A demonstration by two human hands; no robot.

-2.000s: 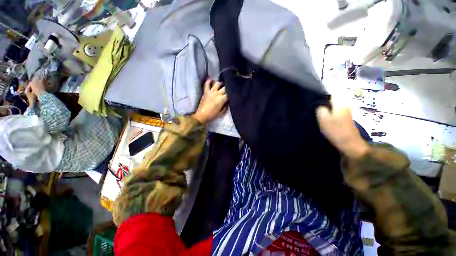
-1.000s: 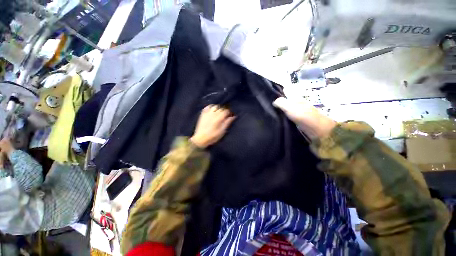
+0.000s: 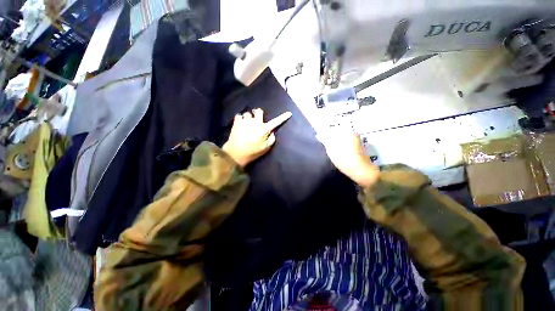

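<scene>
A dark denim garment [image 3: 182,91] lies spread over the white table and hangs down over my lap, with a pale grey wrong side showing at the left. My left hand [image 3: 252,138] presses on the dark cloth with some fingers curled and one pointing right. My right hand [image 3: 348,155] is at the cloth's right edge, just below the needle area; it is washed out by light, and its grip cannot be told. The white sewing machine [image 3: 426,30], marked "DUCA", stands at the upper right with its presser foot [image 3: 331,79] above the hands. The cloth edge lies left of the foot.
The white lamp head [image 3: 252,64] hangs over the cloth at top centre. A brown taped cardboard piece [image 3: 496,176] lies at the table's right end. Yellow-green cloth [image 3: 41,182] is at the far left, beside part of a person in checked clothing [image 3: 61,273].
The garment has been turned and spread flatter, with more dark side up. My right hand has moved to the cloth edge near the needle. The view has shifted right, bringing machine and cardboard further in.
</scene>
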